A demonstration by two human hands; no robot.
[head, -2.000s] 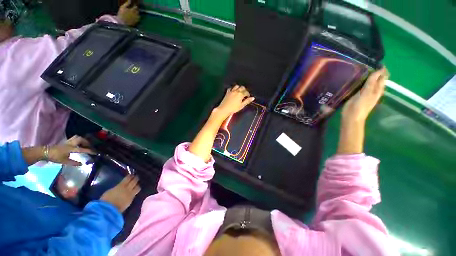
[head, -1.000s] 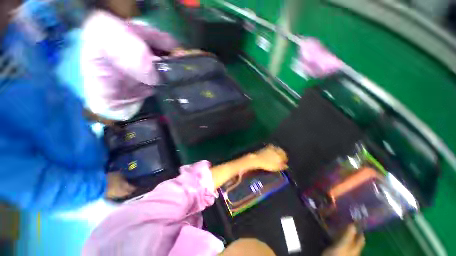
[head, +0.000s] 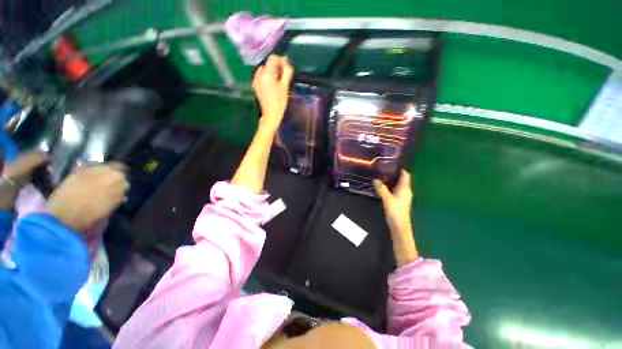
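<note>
Two tablets with lit orange-line screens stand side by side at the back of a black foam tray (head: 320,269). The left tablet (head: 300,129) is narrower in view. My left hand (head: 273,85) has curled fingers at its upper left edge; the exact fingertip contact is blurred. My right hand (head: 397,198) grips the lower right edge of the right tablet (head: 370,140), which shows clock digits. Both front pockets of the tray show bare floor with white labels, one in the right pocket (head: 349,230) and one (head: 275,210) partly behind my left sleeve.
Dark-screened tablets (head: 392,58) lie in a tray behind, by the metal rail (head: 505,117). A pink cloth (head: 256,35) hangs on the rail. At left, a blue-sleeved person's blurred hand (head: 89,194) is over other black trays. A posted sheet (head: 607,109) is at right.
The left tablet has left its front pocket and is now at the back beside the right one. My left hand has moved up and away with it. The camera view has turned.
</note>
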